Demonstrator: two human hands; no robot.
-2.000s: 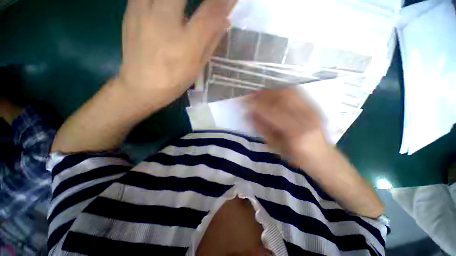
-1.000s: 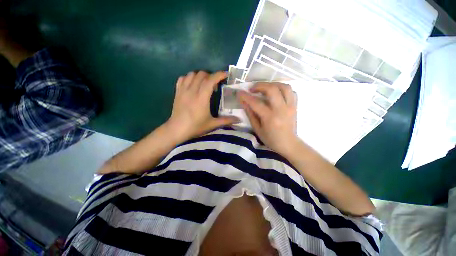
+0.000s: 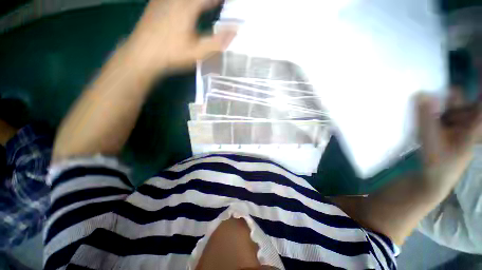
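Note:
My right hand (image 3: pixel 446 134), blurred at the right, pinches the edge of a large white sheet (image 3: pixel 370 89). The sheet is raised, tilted and overexposed over the right part of the work. My left hand (image 3: pixel 177 37) is at the upper left, blurred and partly cut off by the top edge. Its thumb lies at the left edge of the white area; whether it grips anything cannot be told. Fanned die-cut sheets with grey rectangles (image 3: pixel 248 132) lie in front of my body, partly covered by the white sheet.
The dark green bench (image 3: pixel 58 63) shows at the left and between the sheets and my right arm. A person's plaid sleeve (image 3: pixel 31 179) is at the left edge. Another person's pale sleeve (image 3: pixel 460 211) is at the lower right. A dark, unclear object (image 3: pixel 462 71) is at the far right.
My hands have moved apart from the small grey piece they held together. The left has moved up; the right has moved right with the white sheet, uncovering a grey grid near my body.

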